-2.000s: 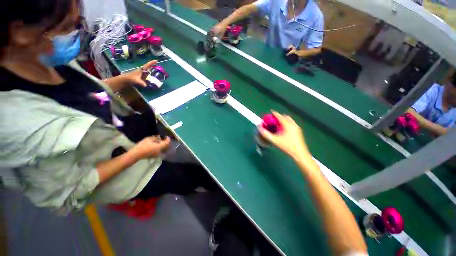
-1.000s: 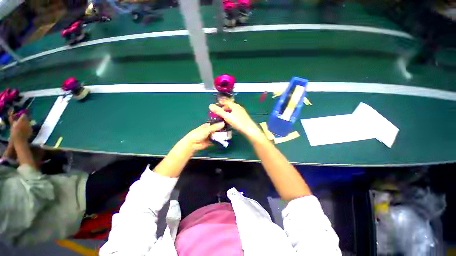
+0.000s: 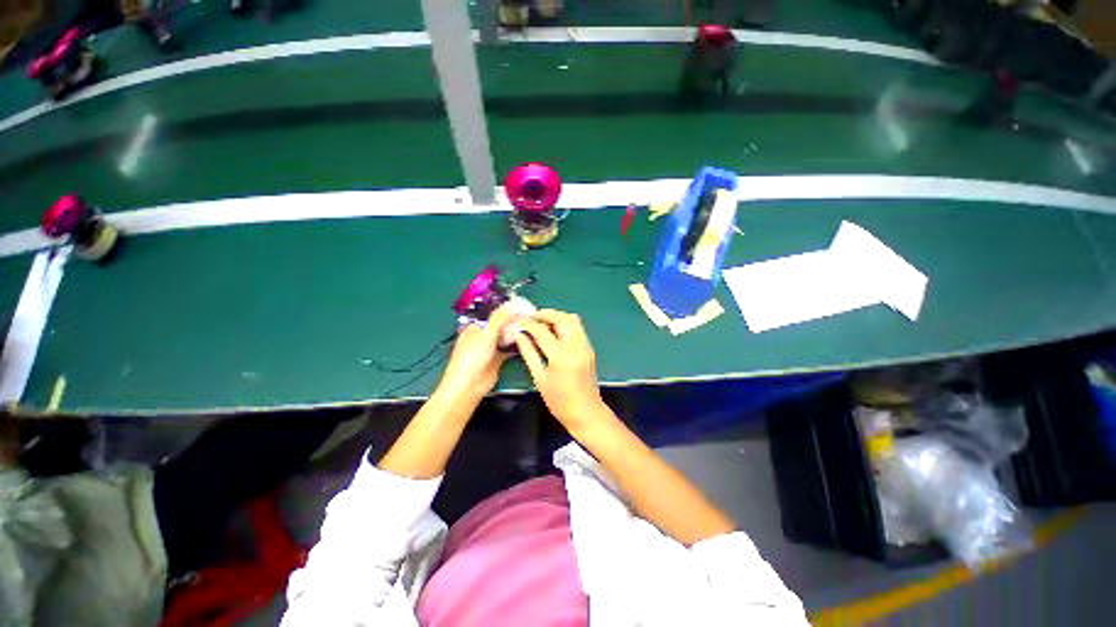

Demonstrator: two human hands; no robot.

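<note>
A small round unit with a magenta flared top (image 3: 480,292) is tilted over the green bench, its top to the left and its pale body towards my fingers. My left hand (image 3: 475,356) holds it from below and the left. My right hand (image 3: 561,363) has its fingertips on the pale end; whether they grip it or something small is hidden. Thin dark wires trail left from the unit onto the bench. A second magenta-topped unit (image 3: 535,190) stands upright just behind, at the white rail.
A blue tape dispenser (image 3: 694,245) stands right of my hands, with tape strips (image 3: 695,317) at its front and a thin red tool (image 3: 629,221) to its left. White paper (image 3: 822,284) lies further right. A grey post (image 3: 461,110) rises behind. Black crates (image 3: 818,472) sit below right.
My view first swung from the left neighbour to the bench before me. Since one second ago, the held unit has gone from upright to tilted left, and its wires now spread on the bench.
</note>
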